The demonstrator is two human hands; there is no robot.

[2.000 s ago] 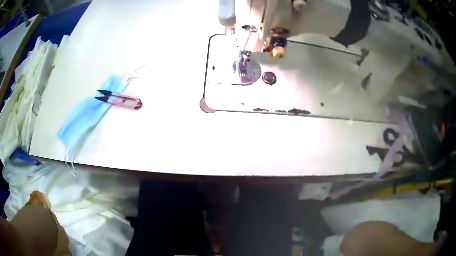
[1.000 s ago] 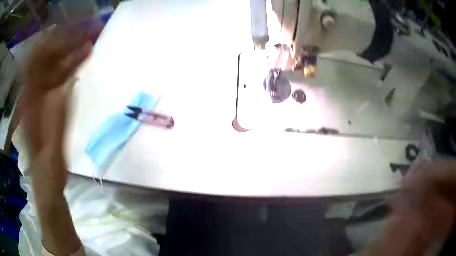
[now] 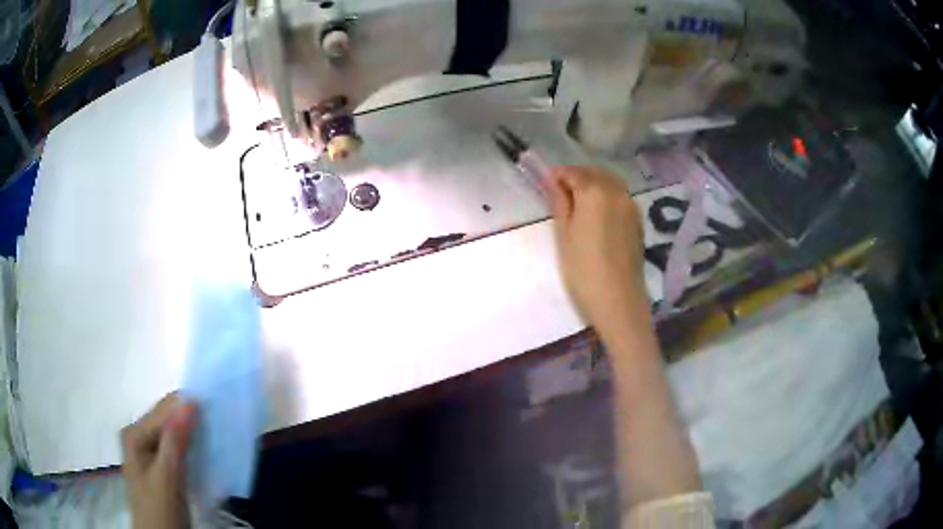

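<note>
My left hand holds the light blue face mask by its left side, over the table's front edge at lower left. My right hand holds the thread snips by their pink handles, over the machine bed right of the needle. The dark blades point up and left. The white sewing machine stands behind, its presser foot in bright light beside the half-round plate. No fabric shows under the foot.
A grey-blue bar hangs left of the needle. A pink-lilac strip lies over black marks at the table's right end, near a shiny clear plastic sheet. White cloth is piled at lower right, and more shows at the left edge.
The view has turned right. My left hand has taken hold of the mask and moved it to the front edge. My right hand has picked up the snips and carried them right over the bed.
</note>
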